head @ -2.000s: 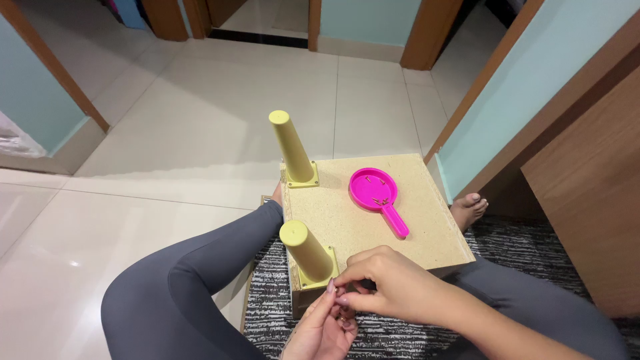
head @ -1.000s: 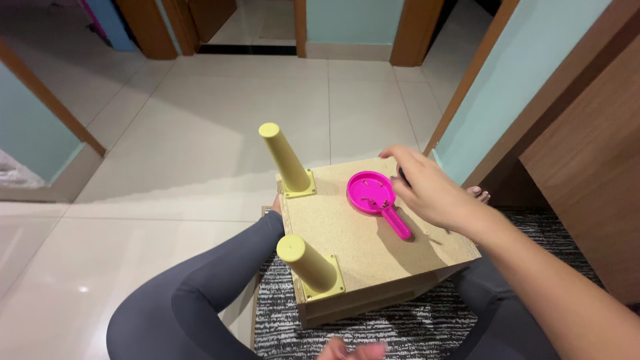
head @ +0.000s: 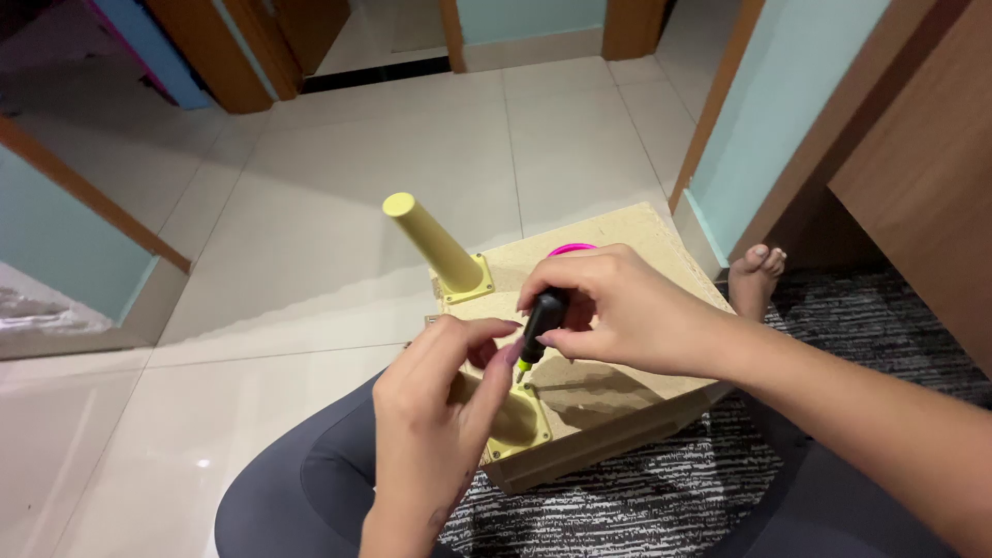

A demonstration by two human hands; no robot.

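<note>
My right hand (head: pixel 612 306) grips a black-handled screwdriver (head: pixel 545 318), its tip pointing down at a corner of the near yellow leg's square plate (head: pixel 515 446). Thumb and fingers of my left hand (head: pixel 442 395) are beside the screwdriver's lower end; whether they pinch a screw there cannot be told. My left hand partly covers the near tapered leg. The far yellow furniture leg (head: pixel 438 248) stands upright on its plate, with screws at the corners. Both legs are on a particleboard panel (head: pixel 620 229) of a box-like piece. A pink dish (head: pixel 573 249) is mostly hidden behind my right hand.
The board rests between my legs, above a black and white striped rug (head: pixel 612 504). My bare foot (head: pixel 756 279) is by its right side. A wooden door panel (head: pixel 922 178) and a wall stand at the right. Pale floor tiles (head: pixel 325 232) extend ahead.
My right hand has moved from beside the pink dish to the near leg's plate, now with the screwdriver plainly in it. My left hand has come up from the bottom edge to the same plate.
</note>
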